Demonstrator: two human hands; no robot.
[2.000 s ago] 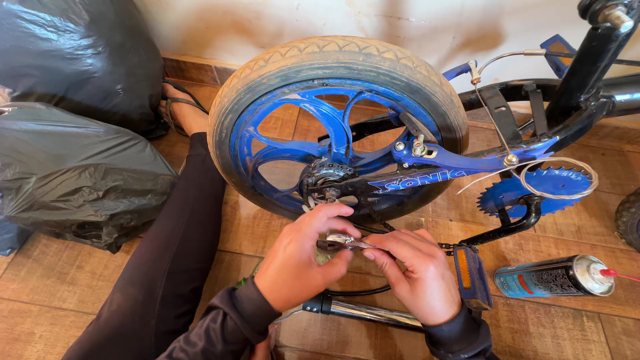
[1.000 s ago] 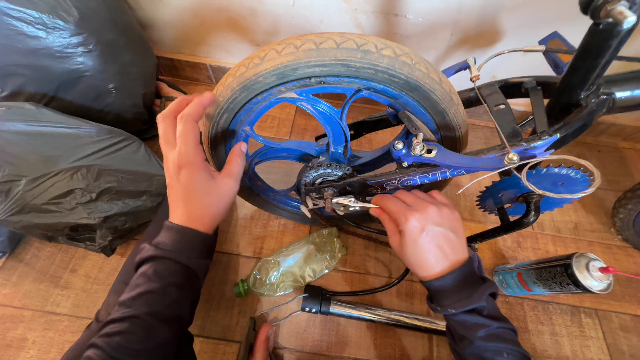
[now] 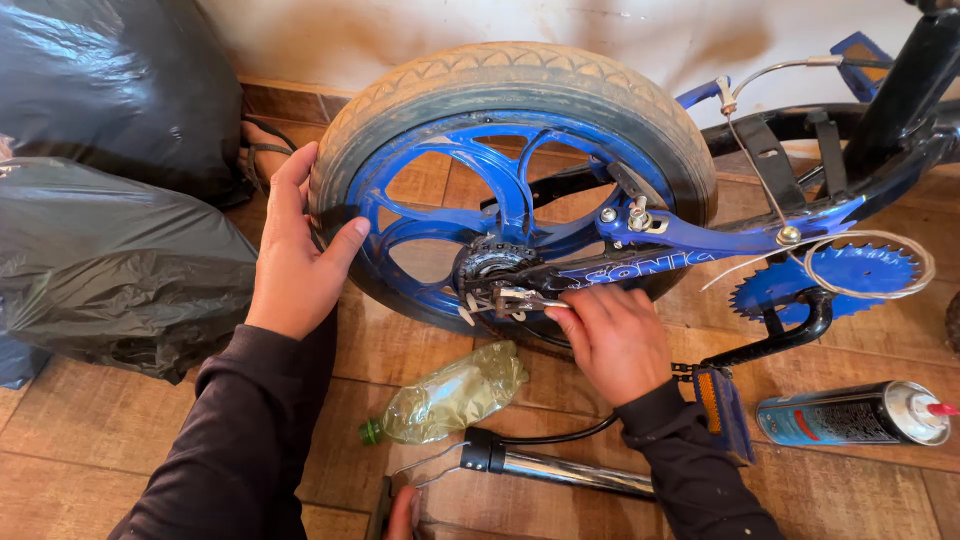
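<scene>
A bicycle wheel with blue spokes (image 3: 480, 172) and a dusty tire (image 3: 517, 64) stands on the tiled floor. My left hand (image 3: 300, 255) grips the tire at its left side, thumb on the sidewall. My right hand (image 3: 615, 330) holds a small metal wrench (image 3: 551, 303) by its end, low beside the hub. The tool's head lies against the metal parts at the axle, just below the rear sprocket (image 3: 499, 262); its exact seat cannot be told. Above my right hand runs the black frame stay with lettering (image 3: 645, 266). A blue brake arm (image 3: 697, 234) is near the rim.
A crushed green plastic bottle (image 3: 454, 394) and a floor pump (image 3: 574, 472) lie below the wheel. At right are a spray can (image 3: 851, 414), a pedal (image 3: 720, 409), a blue chainring (image 3: 862, 281) and a coiled cable (image 3: 930, 262). Black plastic bags (image 3: 112, 262) fill the left.
Two seconds ago both hands were together on a small metal piece below the hub. My left hand has since moved left to the tire, and my right hand has brought the tool to the axle.
</scene>
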